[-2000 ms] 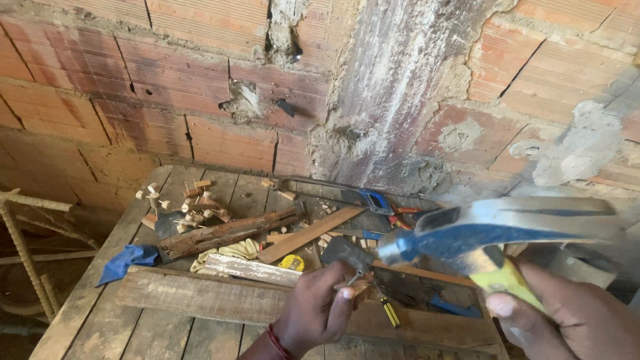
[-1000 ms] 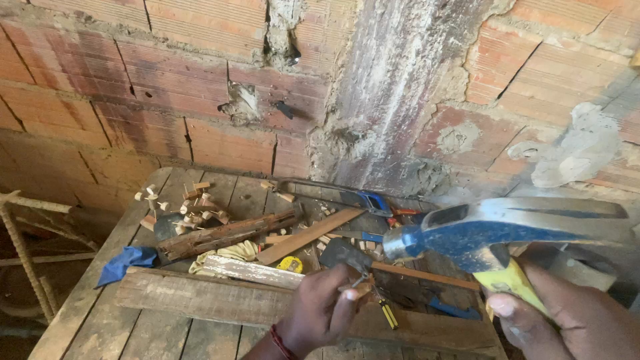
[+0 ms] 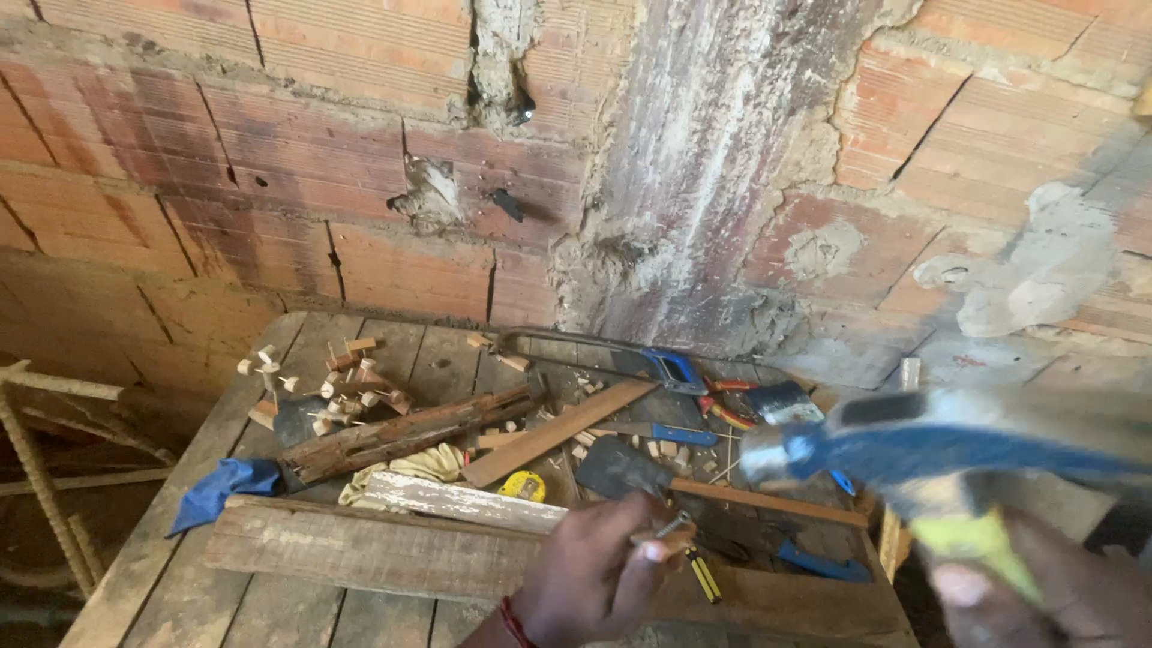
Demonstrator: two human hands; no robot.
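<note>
My left hand (image 3: 598, 571), with a red cord at the wrist, pinches a small brown wooden piece (image 3: 668, 543) and a metal screw or nail (image 3: 675, 522) above a long plank (image 3: 405, 553). At the lower right my right hand (image 3: 1035, 585) grips the yellow handle of a claw hammer (image 3: 954, 450) with a blue and silver head. The blurred hammer is raised, its striking face toward the left, apart from the screw or nail. Below the left hand lies a yellow and black tool handle (image 3: 704, 576). The tips of the left fingers are partly hidden.
On the wooden table (image 3: 297, 612) lie a hacksaw (image 3: 675, 371), red and yellow pliers (image 3: 727, 412), a yellow tape measure (image 3: 524, 486), a blue-handled tool (image 3: 684, 435), a blue cloth (image 3: 225, 490), wood strips and small dowel pieces (image 3: 346, 405). A brick wall (image 3: 405, 270) stands behind.
</note>
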